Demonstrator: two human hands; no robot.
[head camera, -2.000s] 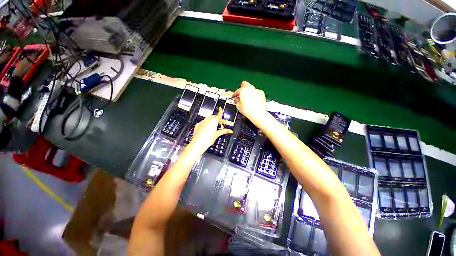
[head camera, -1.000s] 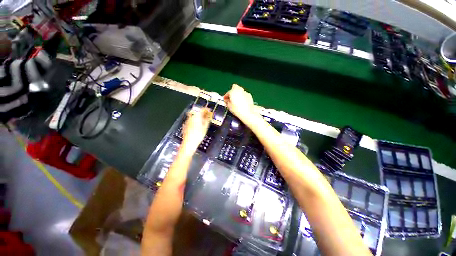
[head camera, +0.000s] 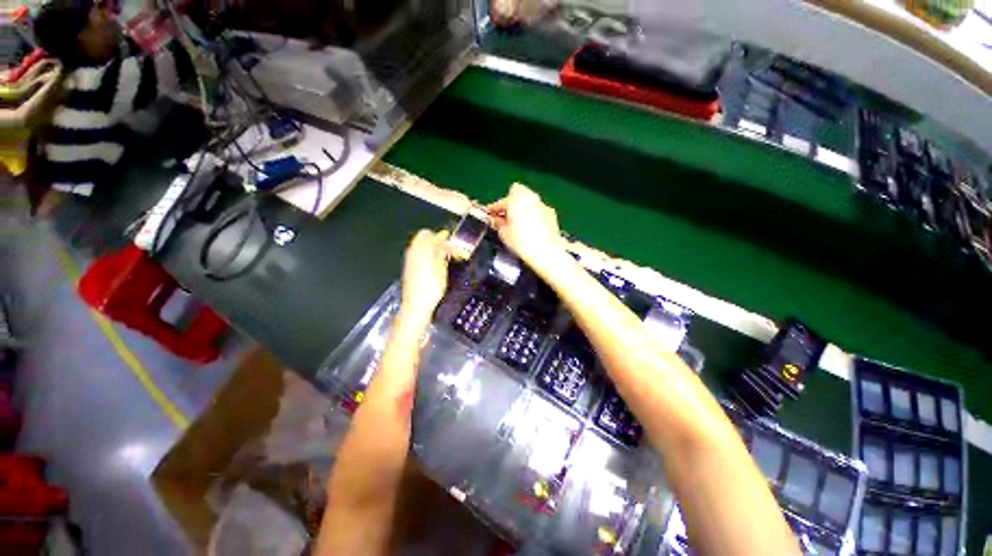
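Several opened black flip phones (head camera: 566, 375) lie in a row in the clear phone tray (head camera: 457, 418), number keys toward me. My left hand (head camera: 426, 266) is at the left end of the row, fingertips on the left edge of a phone's screen half (head camera: 468, 236). My right hand (head camera: 527, 228) is at the upper right edge of that same screen half, its fingers bent together at a corner. Whether film is pinched there is too small to tell. The lower phone halves near my left hand are partly hidden by it.
Closed phones (head camera: 785, 364) stand stacked at right, above a lens tray (head camera: 810, 478); another lens tray (head camera: 908, 451) lies beyond. A green belt (head camera: 674, 206) runs behind. Cables (head camera: 234, 241) lie at left. A person in striped clothing (head camera: 93, 136) is at upper left.
The view has shifted, so the bench sits further right and lower. My hands have moved to the leftmost phones of the row. The striped person has come further into view.
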